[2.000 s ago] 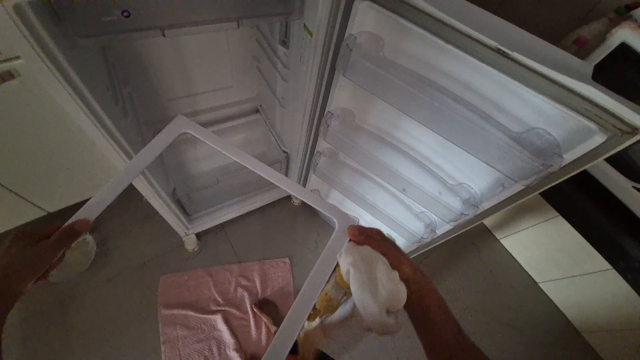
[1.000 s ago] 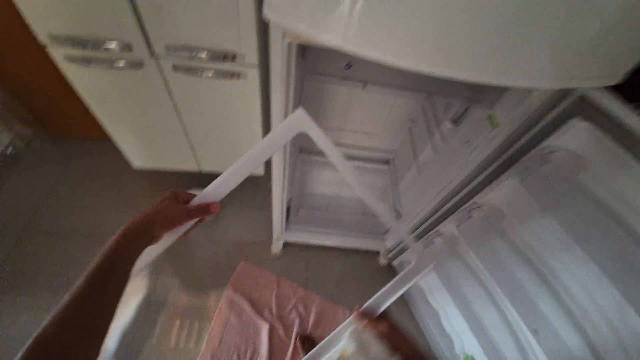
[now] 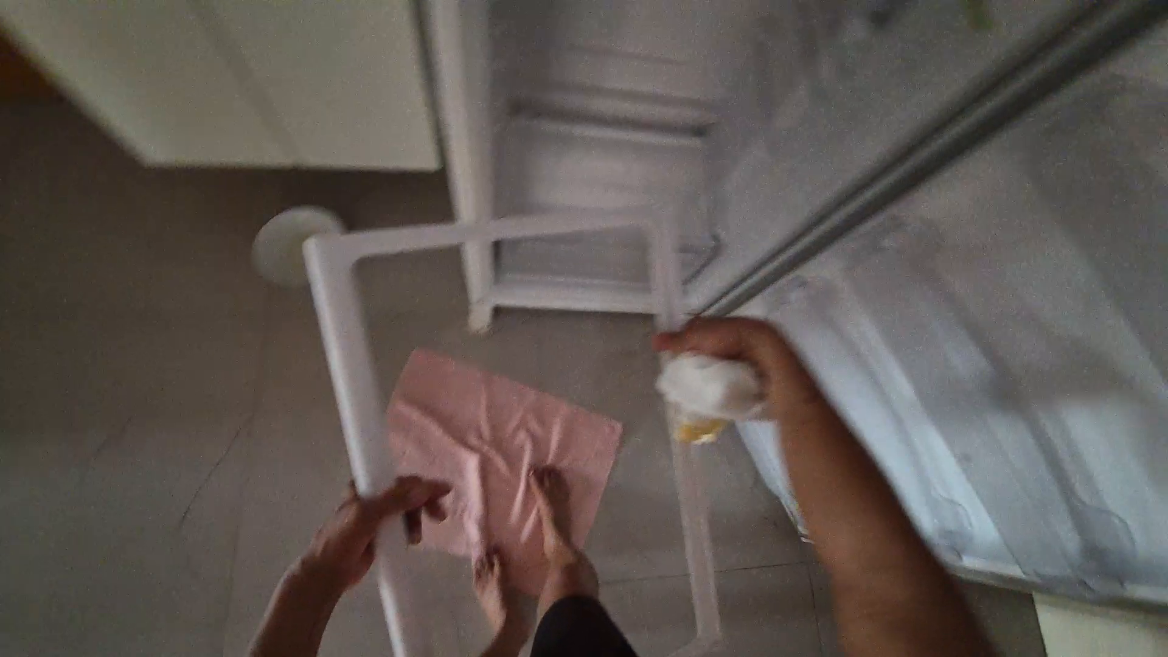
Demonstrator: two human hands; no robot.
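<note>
A white-rimmed refrigerator shelf with a see-through middle is held up in front of me. My left hand grips its left rim low down. At the right rim is my right hand, its fingers closed on that edge and on a bunched white cloth. Something yellow shows under the cloth; I cannot tell what it is. A pink towel lies on the floor beyond the shelf, with my bare feet on it. The picture is blurred.
The refrigerator's white cabinet stands ahead, its door with clear bins swung out on the right. A white cupboard is at the upper left. On the tiled floor sits a round white object.
The shelf was tilted with a corner pointing up; now its far edge runs nearly level. Both hands still hold it. The view has swung left and down.
</note>
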